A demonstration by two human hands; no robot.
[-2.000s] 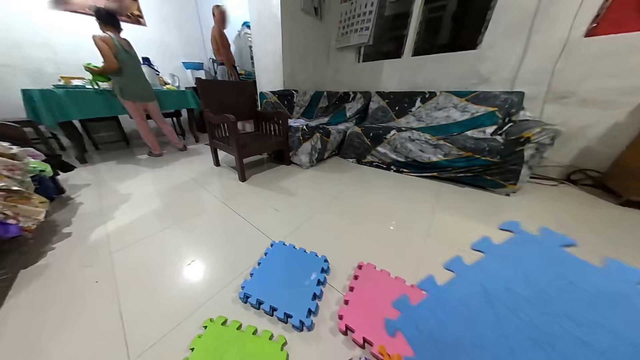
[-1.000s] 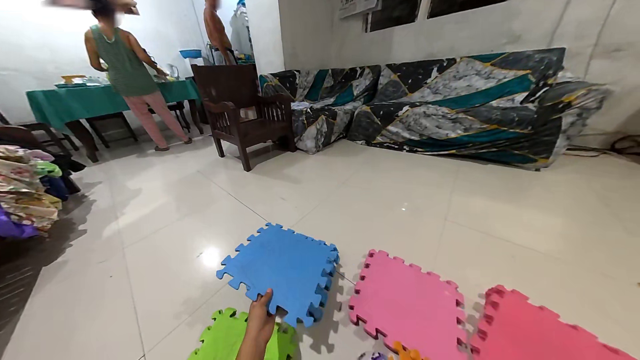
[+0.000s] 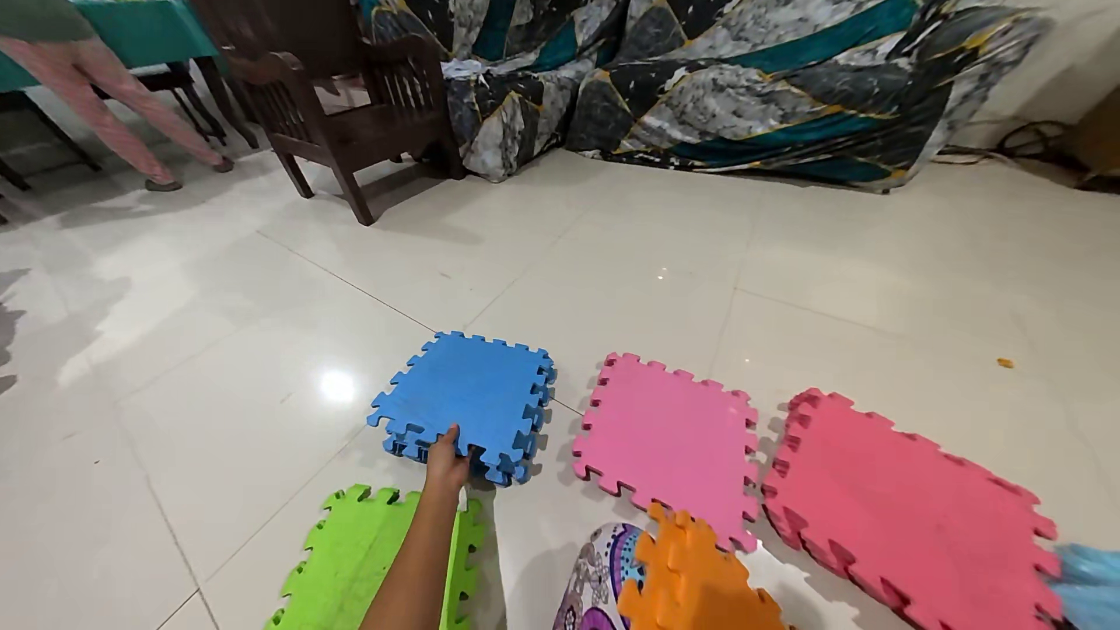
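My left hand [image 3: 448, 464] grips the near edge of a blue interlocking foam mat tile [image 3: 472, 389], thumb on top, over a stack of blue tiles. A green foam tile stack [image 3: 354, 560] lies under and beside my forearm. Right of the blue stack are pink foam tiles [image 3: 669, 437], and farther right red-pink foam tiles [image 3: 910, 507]. Orange foam tiles [image 3: 700, 577] are at the bottom, beside my patterned-cloth-covered leg [image 3: 599, 577]. My right hand is not seen.
A dark wooden armchair [image 3: 346, 131] stands on the glossy tiled floor, near a sofa with a patterned cover [image 3: 744, 96]. A person in pink trousers [image 3: 114, 96] stands by a green-covered table [image 3: 149, 35]. Cables [image 3: 1024, 140] lie at the right wall.
The large blue tile seen at the lower right two seconds ago is now at the blue stack, with my left hand on it. The view has tilted down.
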